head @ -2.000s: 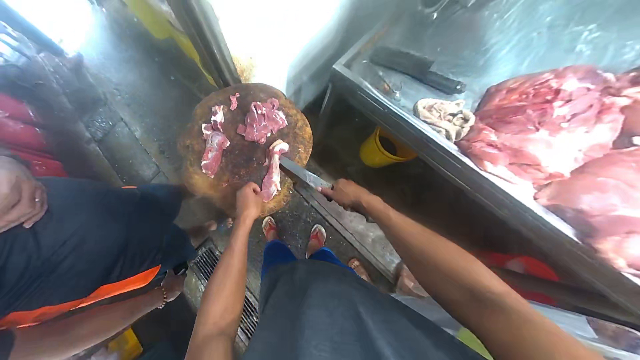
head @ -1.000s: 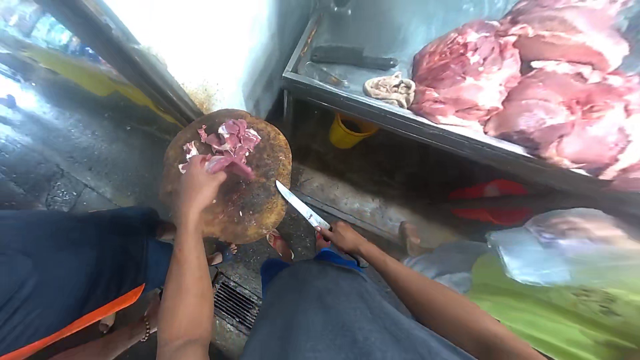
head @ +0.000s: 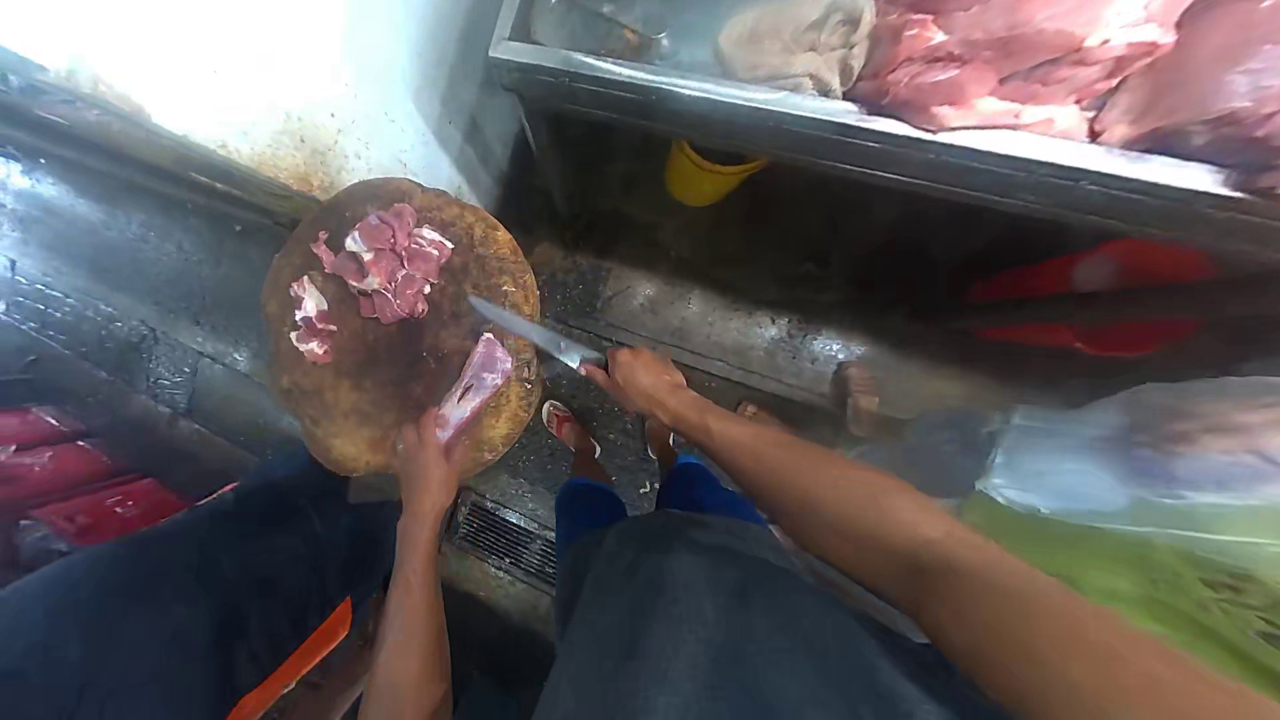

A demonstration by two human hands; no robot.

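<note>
On a round wooden chopping block (head: 390,400), my left hand (head: 428,455) grips the near end of a long piece of raw meat (head: 475,385), which lies at the block's right side. My right hand (head: 640,380) is closed round the handle of a knife (head: 530,330). The blade points up and left, its tip over the block, just beyond the held meat and apart from it. A heap of cut meat pieces (head: 390,262) lies on the block's far part, and a smaller strip of meat (head: 312,320) sits left of it.
A metal table (head: 800,110) at the upper right bears large cuts of raw meat (head: 1020,70) and a crumpled cloth (head: 797,45). Under it stands a yellow bucket (head: 708,175). Another person in dark clothing (head: 200,610) is close at my left. A white wall rises behind the block.
One second ago my left hand was over the meat heap; now it is at the block's near right side. The knife remains in my right hand. The view has shifted.
</note>
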